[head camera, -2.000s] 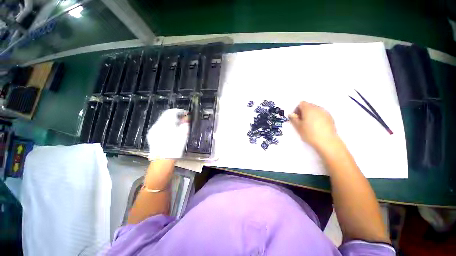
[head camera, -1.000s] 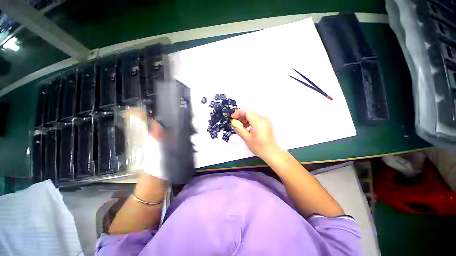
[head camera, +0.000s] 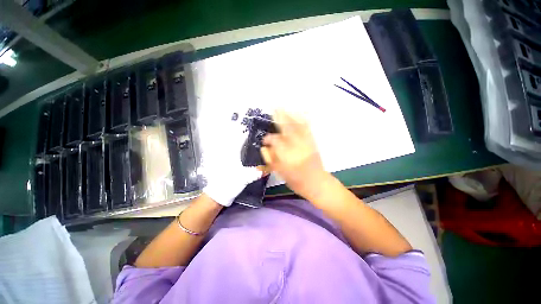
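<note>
My left hand (head camera: 228, 184), in a white glove, holds a black elongated housing (head camera: 252, 193) over the near left part of the white work sheet (head camera: 332, 136). My bare right hand (head camera: 292, 145) is at the housing's upper part, blurred, with its fingers bent. Whether it holds a small part cannot be told. The pile of small dark parts (head camera: 254, 113) shows beyond the housing, partly hidden by it and my right hand. The clear blister tray (head camera: 193, 127) on the left holds two rows of black housings; one pocket in the near row holds none.
Dark tweezers (head camera: 363, 96) with a reddish end lie on the sheet. Black housings (head camera: 432, 98) lie on the green bench to the right. A wrapped tray of parts (head camera: 498, 89) stands at far right. White ribbed sheets (head camera: 41, 255) are at lower left.
The view has swung right since the oldest frame. My left hand has lifted a housing out of the tray and brought it right, over the pile. My right hand has come to the housing.
</note>
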